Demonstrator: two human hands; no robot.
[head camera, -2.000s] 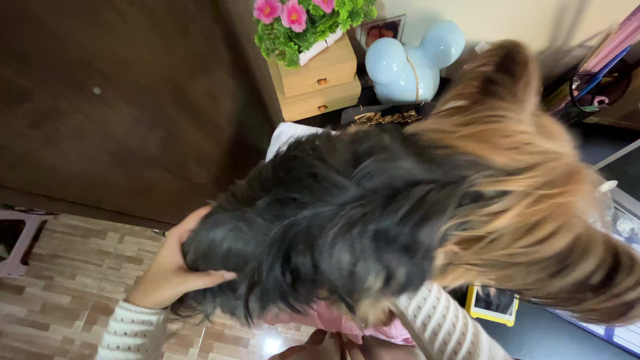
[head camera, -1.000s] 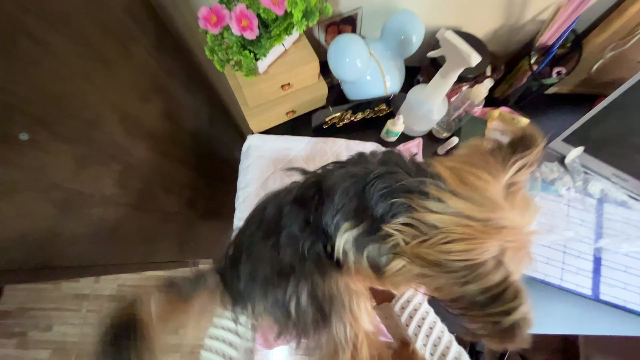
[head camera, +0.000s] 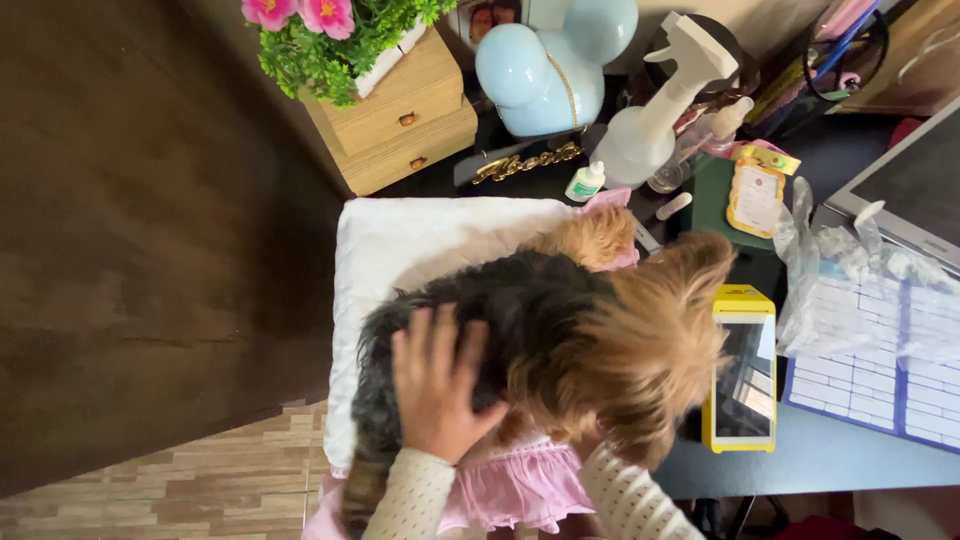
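Note:
A small dog (head camera: 525, 322) with a black back and long tan hair on its head is on a white quilted pad (head camera: 375, 255), its head toward the right. My left hand (head camera: 442, 382) lies spread on the dog's back and side, somewhat blurred. Mostly hidden under the dog's head and chest is my right hand (head camera: 589, 439); only a bit of it shows past the cream knit sleeve, and its fingers cannot be seen. Pink ruffled cloth (head camera: 517, 487) shows below the dog, between my sleeves.
Behind the pad stand a wooden drawer box (head camera: 405, 120), a light blue balloon-like figure (head camera: 551, 82), a white spray bottle (head camera: 645, 135) and a small dropper bottle (head camera: 585, 182). A yellow handheld terminal (head camera: 741, 375) and printed sheets (head camera: 847, 382) lie right. A dark brown panel (head camera: 150, 225) borders the left.
The dog has shifted onto the pad, uncovering the spray bottle and then the yellow terminal. My left hand, at the dog's rear two seconds ago, now lies farther along its back.

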